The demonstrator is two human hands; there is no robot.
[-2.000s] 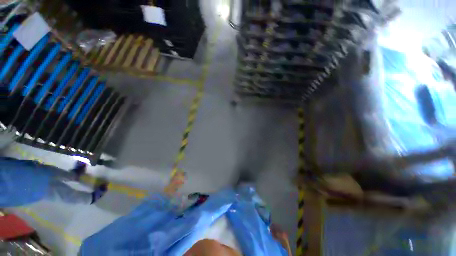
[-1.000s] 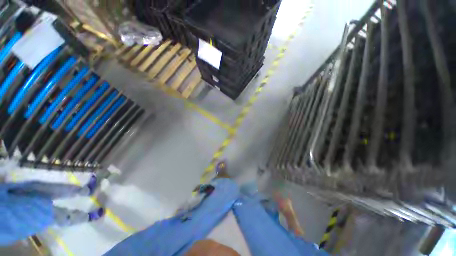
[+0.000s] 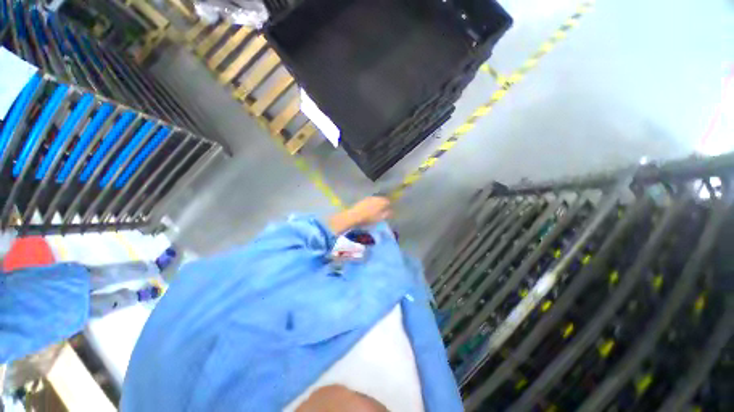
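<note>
My left hand point(image 3: 360, 214) is in front of my body at the end of a light blue sleeve. It is small and blurred, just short of the black tote stack, with a gap between them. I cannot make out its fingers, and nothing is seen in it. My right hand is not in view. The stack of black totes point(image 3: 378, 68) stands ahead, a white label on its near left side. A wooden pallet point(image 3: 256, 76) lies left of it.
A metal rack point(image 3: 105, 153) with blue strips stands at the left. A large slatted rack point(image 3: 563, 273) with dark contents fills the lower right. Yellow-black tape point(image 3: 475, 117) runs along the grey floor between. Another person in a blue smock point(image 3: 40, 310) is at the lower left.
The black totes have come closer and show more from above. The right slatted rack has shifted lower in view. My left hand has come further forward; my right hand has left the view.
</note>
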